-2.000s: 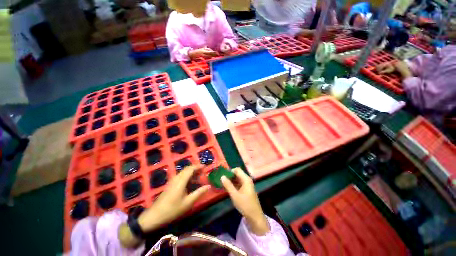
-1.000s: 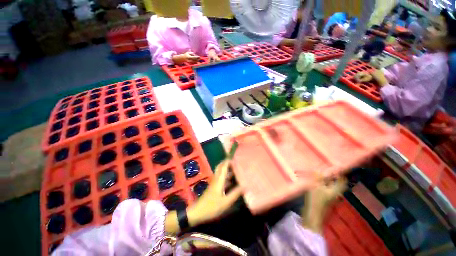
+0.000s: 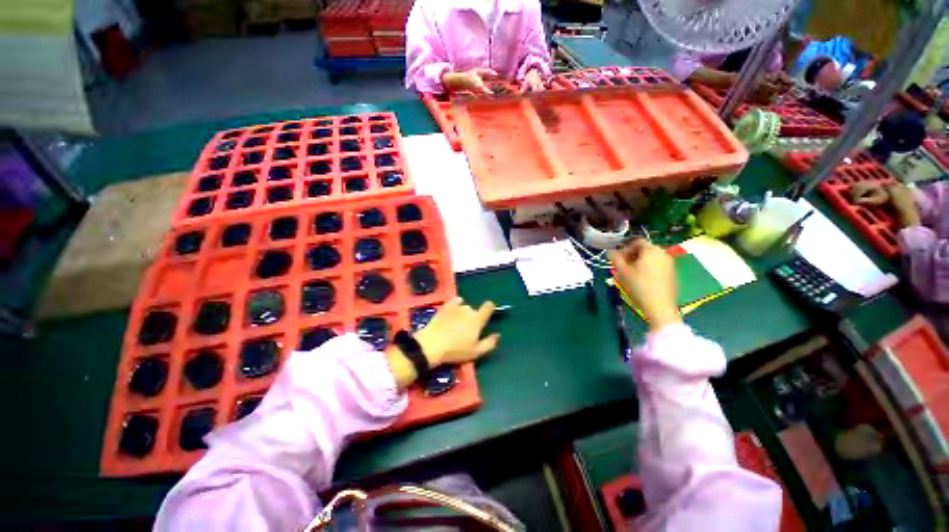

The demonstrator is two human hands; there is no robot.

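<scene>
The near red compartment tray (image 3: pixel 234 275) holds dark rounded watch bodies (image 3: pixel 316 297), with bare pockets at its upper left. My left hand (image 3: pixel 453 333) is over the tray's right edge, fingers spread, with no held item visible. A thin white item (image 3: pixel 503 308) lies by its fingertips. My right hand (image 3: pixel 645 278) is above the white slip and coloured cards (image 3: pixel 697 272), fingers bent together near thin white cables; whether it holds something cannot be told. The shallow long-slot tray (image 3: pixel 583 140) sits raised on top of the box at the back.
A second filled tray (image 3: pixel 297 161) lies behind the near one. A tan board (image 3: pixel 109 249) is at left, white paper (image 3: pixel 453 203) in the middle, a calculator (image 3: pixel 812 283) at right. Dark pens lie below my right hand. A person in pink (image 3: pixel 473 47) works opposite.
The shallow tray has moved from the bench front up onto the blue-topped box, uncovering cards and bench. My right hand has let go of it and moved to the cards. The green piece is out of sight.
</scene>
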